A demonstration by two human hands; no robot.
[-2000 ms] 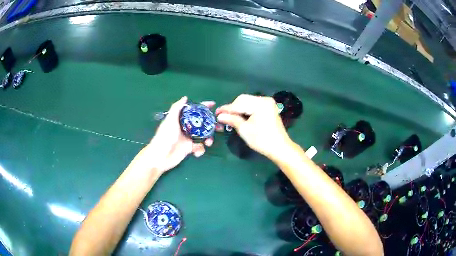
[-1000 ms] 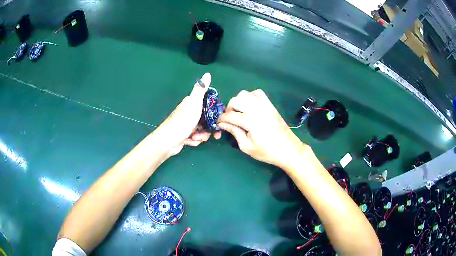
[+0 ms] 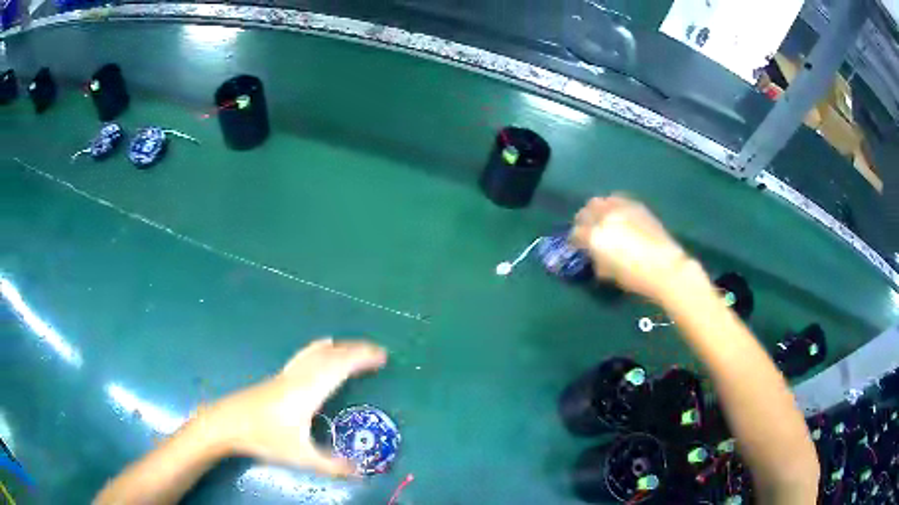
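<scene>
A round blue circuit board (image 3: 366, 440) lies on the green surface at the lower middle. My left hand (image 3: 301, 404) is open around its left side, thumb and fingers spread. A second blue board (image 3: 565, 258) is right of centre, blurred, with a pale lead ending in a small white piece (image 3: 504, 268). My right hand (image 3: 623, 242) is blurred above and beside that board and covers its right part. Its fingertips are curled; whether they grip anything is not clear. A black housing (image 3: 516, 168) stands behind with a green dot and red wire.
More black housings (image 3: 242, 112) stand at the far left, with two blue boards (image 3: 147, 146) near them. Several black housings (image 3: 601, 396) stand at the lower right, massed beyond a grey rail (image 3: 856, 377). A pale metal rail (image 3: 424, 44) runs along the back.
My hands have moved apart. The board my left hand held is out of it. My left hand has moved down to the board at the lower middle; my right hand has moved right. The housings have shifted right.
</scene>
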